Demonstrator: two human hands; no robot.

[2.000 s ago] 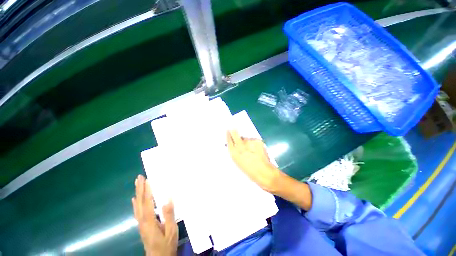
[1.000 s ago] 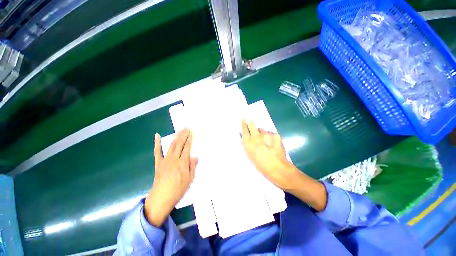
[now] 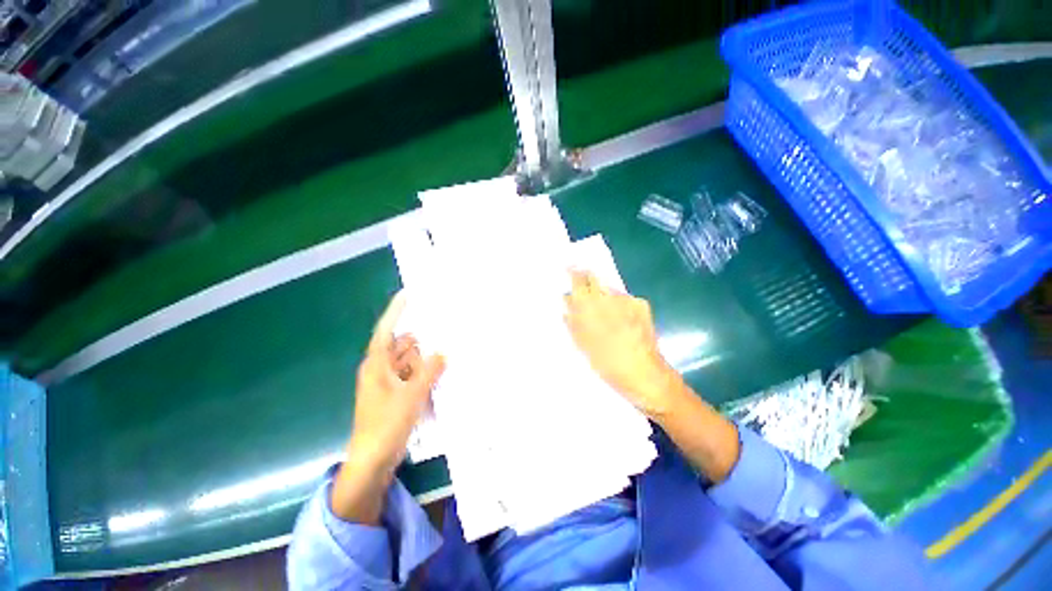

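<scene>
A white box blank (image 3: 508, 346) with notched edges lies on the green belt in front of me, glaring white; whether more blanks lie under it I cannot tell. My left hand (image 3: 396, 398) is at its left edge, fingers curled with the thumb near the fingertips; the glare hides whether it pinches the card. My right hand (image 3: 617, 341) rests on the right part of the blank, fingertips bent on the card. A small pile of clear plastic parts (image 3: 706, 229) lies on the belt to the right of the blank.
A blue basket (image 3: 825, 191) full of clear parts stands at the upper right. A green waste bag (image 3: 934, 404) with white liner strips (image 3: 813, 413) is below the belt. A metal post (image 3: 531, 87) rises behind the blank. A light-blue basket (image 3: 23, 473) shows at the left edge.
My left hand has moved from beside the blank onto it, then back to its left edge with fingers curling. The blank's left flap now looks folded or covered. The view has shifted left.
</scene>
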